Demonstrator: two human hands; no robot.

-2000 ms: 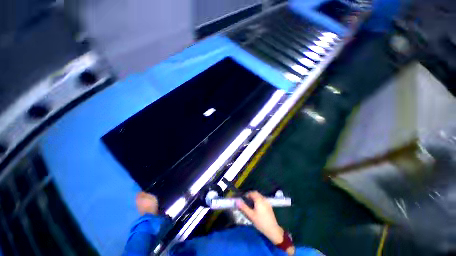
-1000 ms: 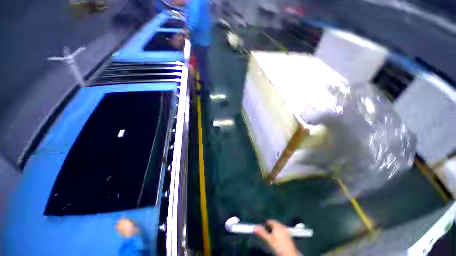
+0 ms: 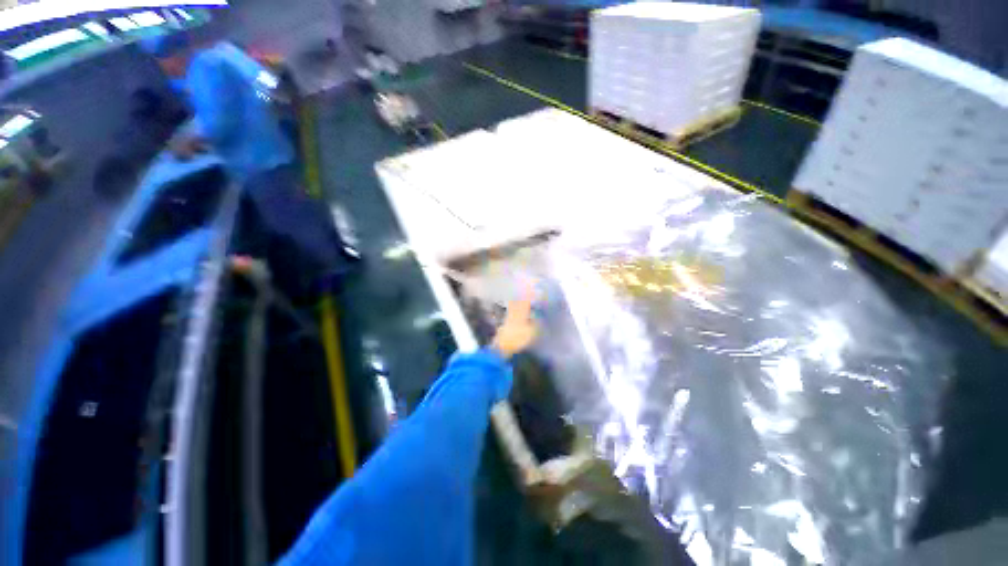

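My left hand (image 3: 517, 324), bare and blurred, reaches out in a blue sleeve over the near part of a large white foam box (image 3: 503, 171). Its fingers are at the edge of crinkled clear wrapping film (image 3: 763, 376) that covers the right side of the box. Whether they pinch the film cannot be told. A dark opening shows in the box beside and below the hand. My right hand is not in view, and the white lifter bar is not seen.
At the left, black panels (image 3: 94, 409) lie on the blue-covered line behind a metal side rail (image 3: 197, 376). A person in blue (image 3: 238, 111) stands beside the line. White stacks (image 3: 672, 72) stand on wooden pallets at the back and right (image 3: 917, 166).
The view has swung right from the line to the foam box. My left hand has moved from the blue line surface to the box. My right hand and the lifter have left the picture.
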